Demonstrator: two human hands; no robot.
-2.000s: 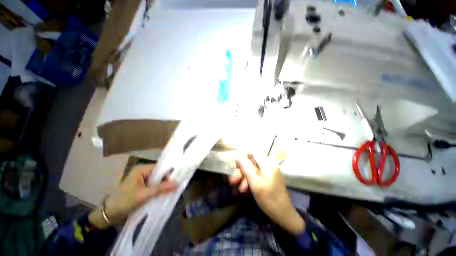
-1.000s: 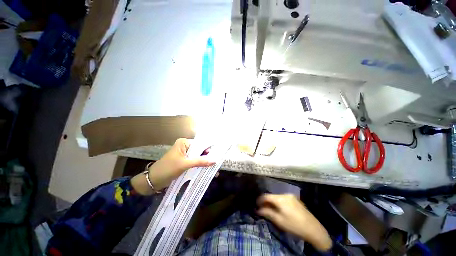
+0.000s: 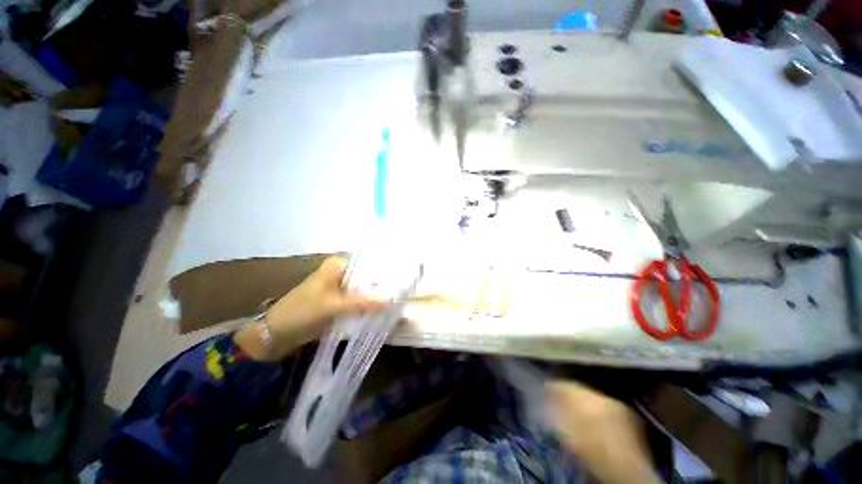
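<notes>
My left hand [image 3: 317, 301] holds the white slotted piece [image 3: 326, 388] at the table's front edge. The piece's lower end hangs over the edge, with dark slots showing; its upper end fades into the glare below the needle area [image 3: 482, 200]. A brown strip [image 3: 241, 288] lies on the table left of my hand, its right end behind the hand. My right hand [image 3: 600, 430] is blurred, below the table edge over the lap. A pale blurred thing [image 3: 525, 389] shows at its fingers; whether it is held cannot be told.
Red-handled scissors [image 3: 675, 298] lie right of the needle, with small dark scraps [image 3: 565, 219] between. A bright cyan thing [image 3: 382, 175] lies left of the needle. The off-white machine head [image 3: 586, 113] spans the back, with white sheets [image 3: 770, 99] on it.
My left hand stays on the white piece, whose lower end now shows shorter. My right hand left the table edge for the lap, then moved right and down. The view has shifted.
</notes>
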